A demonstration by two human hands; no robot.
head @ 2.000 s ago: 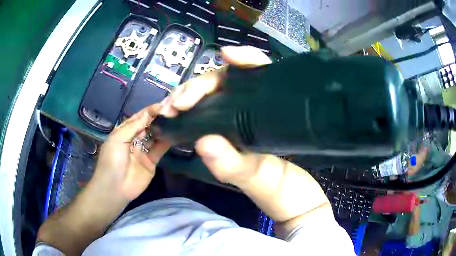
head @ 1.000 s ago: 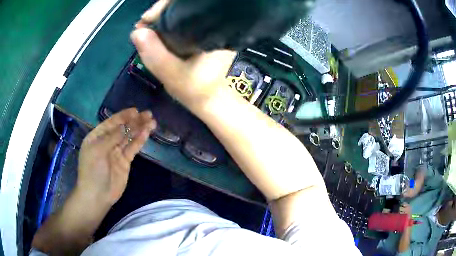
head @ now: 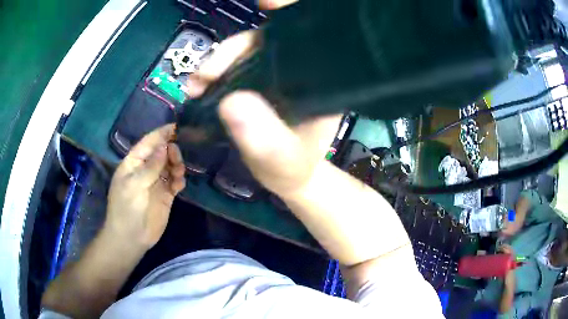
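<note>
My right hand (head: 274, 137) holds the large dark-green electric screwdriver (head: 386, 56), which is blurred and fills the upper middle. Its tip points left, close to the fingertips of my left hand (head: 143, 180). My left hand is curled, with small screws (head: 165, 179) partly showing between the fingers. An open black lock panel housing (head: 143, 118) lies behind the hands, with a star-shaped mounting plate (head: 185, 58), a green circuit board (head: 167, 85) and thin red wires. Other housings beside it are mostly hidden by the screwdriver and my right hand.
The green bench (head: 106, 93) has a white edge at left. Blue crate rails (head: 68, 218) stand below it. At right are the black cable (head: 473, 185), a red bottle (head: 486, 266), a clear water bottle (head: 487, 220), a cardboard box (head: 445, 124) and a coworker (head: 529, 249). Black parts lie at top.
The screwdriver first moved up and away from my left hand, then came back down with its tip near the left fingertips. The left fingers have closed from a more open palm.
</note>
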